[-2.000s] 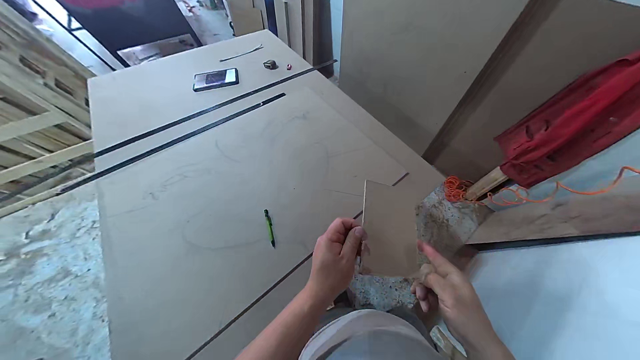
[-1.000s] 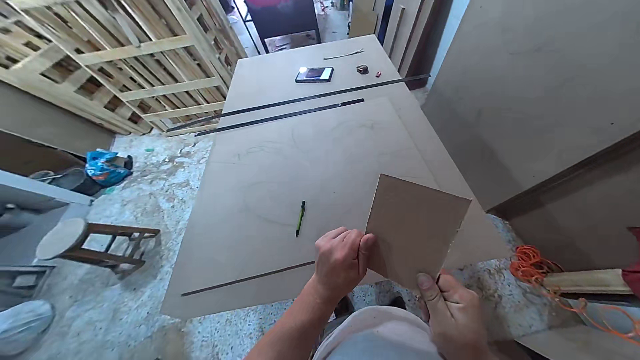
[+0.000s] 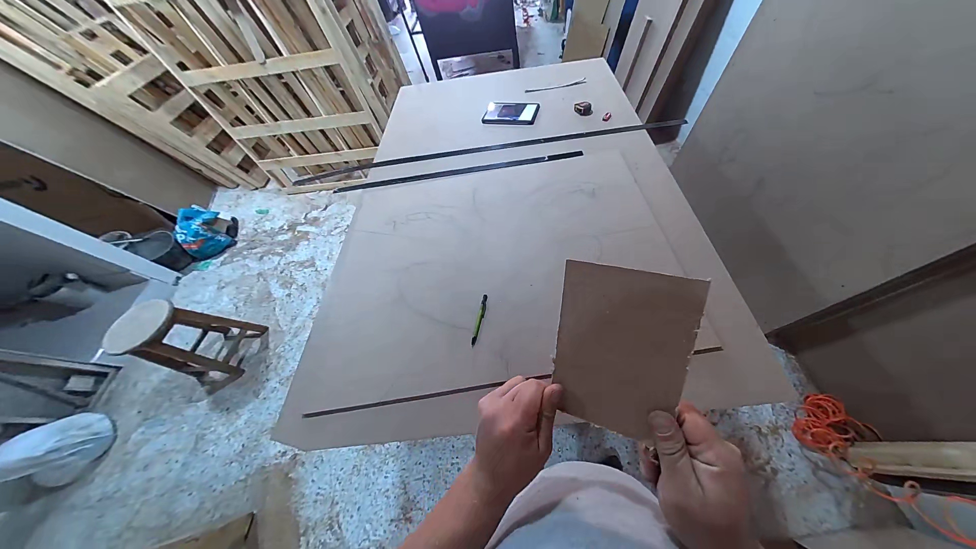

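Observation:
A thin brown board piece [image 3: 629, 343], perhaps hardboard, is held up above the near right part of a large board-topped table [image 3: 366, 351]. My left hand [image 3: 518, 427] pinches its lower left edge. At its lower right corner, my right hand [image 3: 690, 465] grips it with the thumb on the near face. A green pen or mechanical pencil [image 3: 479, 320] lies on the table to the left of the piece. Faint pencil lines mark the tabletop. Behind the piece and my left hand runs a narrow dark strip [image 3: 412, 398], partly hidden.
Two long dark strips [image 3: 503, 145] [image 3: 457, 172] cross the table. Beyond them lie a phone [image 3: 511, 113], a tape measure [image 3: 582, 108] and a small red object [image 3: 607, 117]. A wooden stool [image 3: 183, 339] stands left; an orange cord [image 3: 827, 431] lies right. Wooden frames [image 3: 282, 69] lean behind.
The board piece, seen nearly edge-on two seconds ago, now shows its broad face. Both hands have stayed on it. The view has swung left, bringing in the stool and more of the wooden frames.

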